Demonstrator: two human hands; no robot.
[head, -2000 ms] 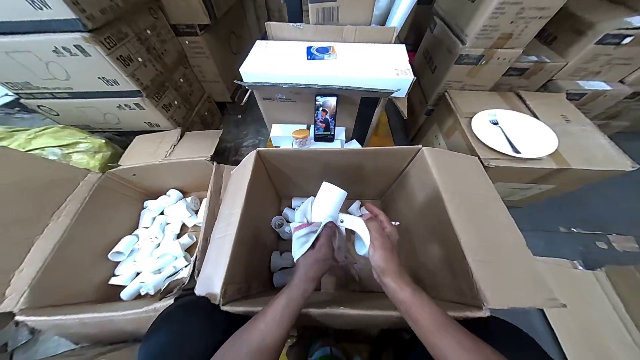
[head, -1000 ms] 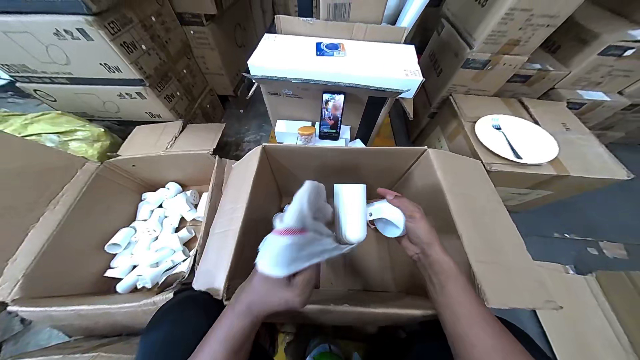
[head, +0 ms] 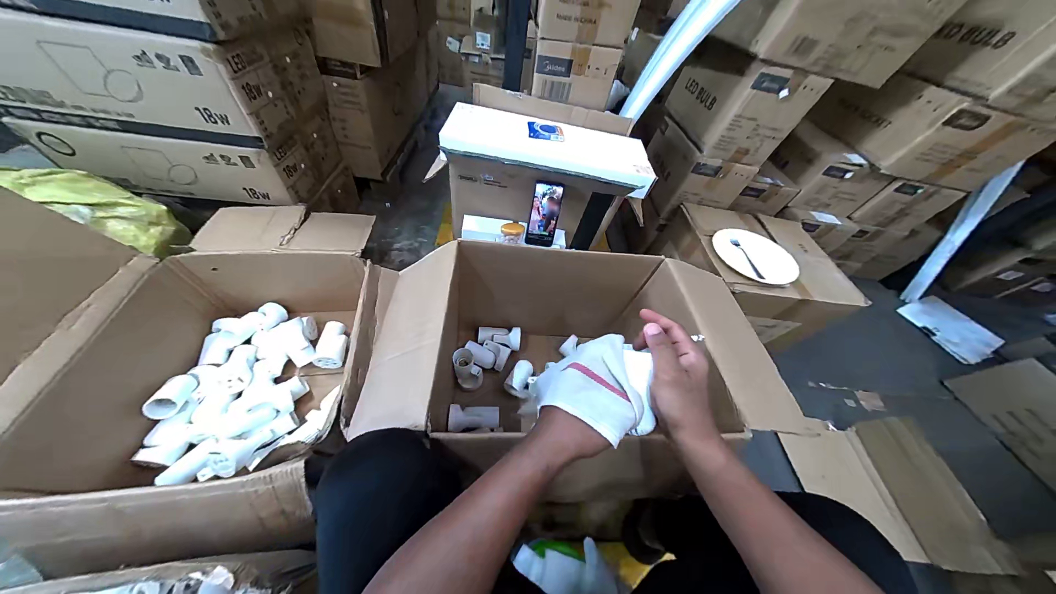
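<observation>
A white cloth with a red stripe [head: 601, 381] covers most of my left hand [head: 573, 429], which grips a white plastic fitting through it. Most of that fitting is hidden by cloth and fingers. Against its right side rests my right hand [head: 678, 371], thumb and index finger raised; how firmly it holds is unclear. Both hands are over the middle cardboard box [head: 553, 285], where several white plastic fittings [head: 518, 377] lie, mostly at the left. More white fittings [head: 239, 396] are heaped in the left cardboard box [head: 74, 388].
Behind the middle box, a phone [head: 544, 214] stands by a small jar [head: 511, 233], before a white-topped carton [head: 544, 148]. A white plate [head: 755, 256] with a fork [head: 748, 257] rests on a carton at right. Stacked cartons [head: 140, 74] rise on both sides.
The cloth-covered left hand has come against the right hand, and both are farther right in the box. The fitting that showed plainly between them is now mostly covered.
</observation>
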